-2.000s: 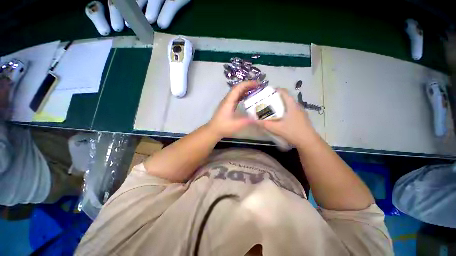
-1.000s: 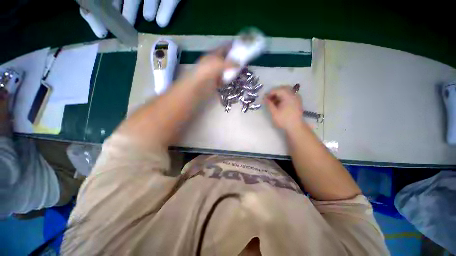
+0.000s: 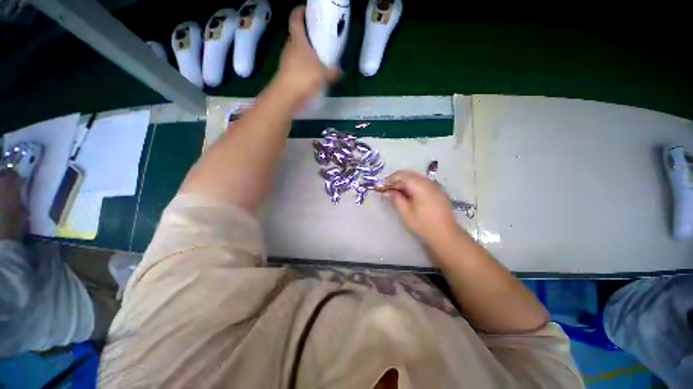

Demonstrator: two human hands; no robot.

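My left hand (image 3: 304,67) reaches forward over the green belt and holds a white handset (image 3: 329,30), its top cut off by the frame edge. My right hand (image 3: 419,203) is at the right side of the loose pile of shiny oval pieces (image 3: 346,161). Its thumb and fingers pinch a small oval piece (image 3: 383,187). A lone oval piece (image 3: 432,168) and a thin ridged metal strip (image 3: 462,206) lie right of the pile, beside that hand. Another handset (image 3: 235,116) on the mat is mostly hidden behind my left arm.
Several white handsets (image 3: 219,47) lie on the belt (image 3: 471,45), one (image 3: 378,38) just right of the held one. A grey post (image 3: 114,49) slants at upper left. Paper (image 3: 121,152) and a dark phone-like rectangle (image 3: 67,191) lie left. People sit on both sides.
My left hand has carried the handset from in front of me, past the pile, out over the belt. My right hand has let go of the handset and moved to the pile's right edge.
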